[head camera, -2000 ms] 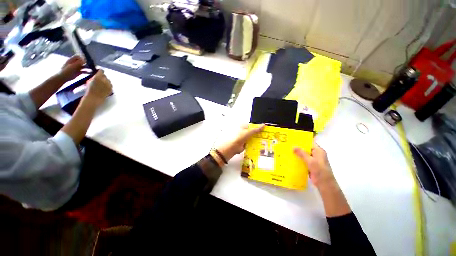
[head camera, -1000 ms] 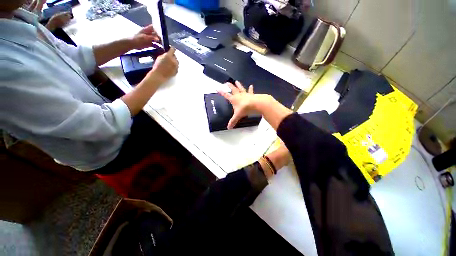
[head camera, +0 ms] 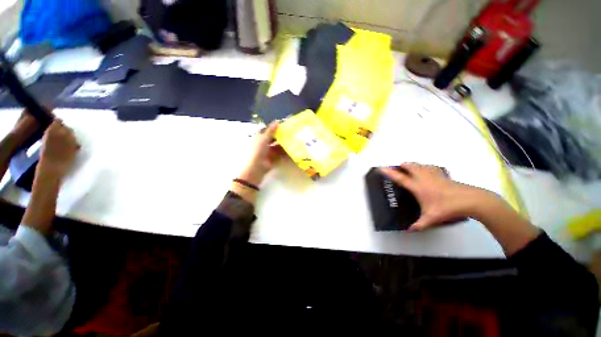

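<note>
A black box [head camera: 390, 204] with small white lettering rests on the white table at the right. My right hand [head camera: 438, 196] lies over its top and grips it, hiding part of it. A yellow printed sleeve [head camera: 308, 143] with black card behind it is held by its left edge in my left hand [head camera: 265, 155], just in front of the stack. The stack of flat sleeves [head camera: 362, 85], yellow and black, lies fanned at the back of the table. The image is somewhat blurred.
A neighbouring worker's hand [head camera: 58, 146] holds a dark panel at the far left. Flat black card blanks [head camera: 214, 97] lie at the back left. At the back right are black flasks [head camera: 459, 58], a red tote [head camera: 502, 36], cable, yellow tape and plastic bags.
The black box has moved with my right hand from the left to the right side. My left hand now holds a yellow sleeve. The view has turned right since one second ago.
</note>
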